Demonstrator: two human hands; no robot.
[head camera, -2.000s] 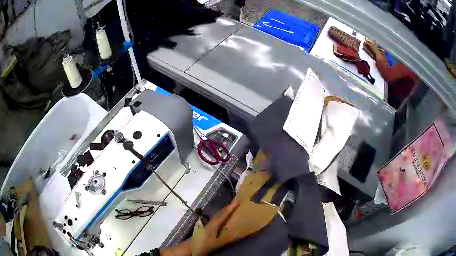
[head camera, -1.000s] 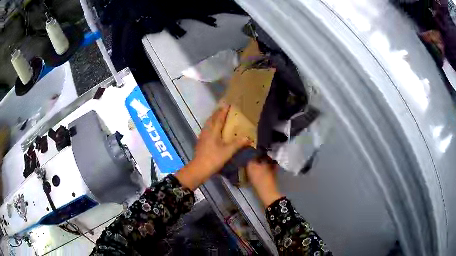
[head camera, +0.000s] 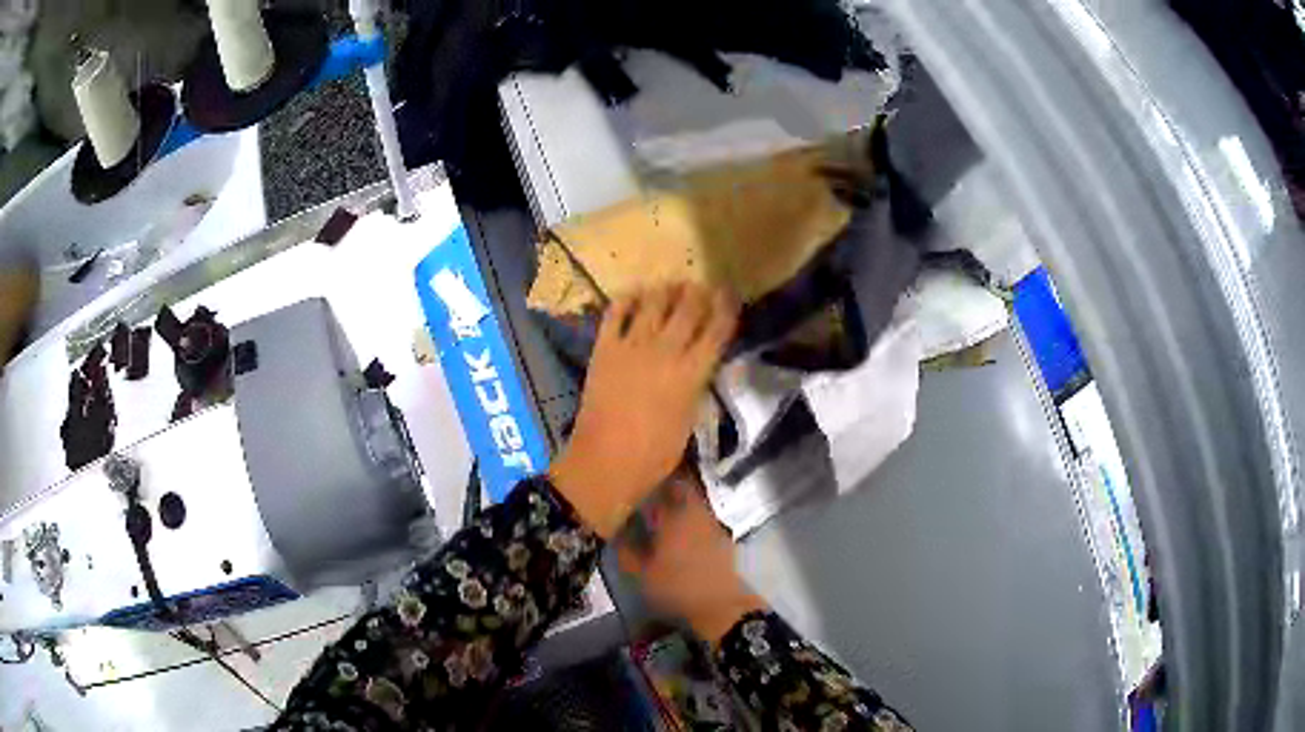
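A loose bundle of cut pieces lies on the grey side surface. Tan perforated pieces (head camera: 630, 246) are on top, with dark pieces (head camera: 890, 258) beside and under them. White pieces (head camera: 866, 408) spread out at the bundle's lower right. My left hand (head camera: 647, 379) is on the bundle's near edge, its fingers curled over the tan and dark pieces. My right hand (head camera: 690, 561) is blurred, just below my left wrist near the surface's left edge. What it holds, if anything, cannot be made out.
The sewing machine (head camera: 322, 443) stands at the left, with brown scraps (head camera: 89, 408) behind its head. White thread cones (head camera: 103, 107) stand at the upper left. A curved grey band (head camera: 1145, 286) crosses the right side. Dark cloth lies at the top.
The bundle has turned, with the tan pieces now lying more sideways and the white pieces more exposed. My right hand has moved from the bundle's near edge to below my left wrist.
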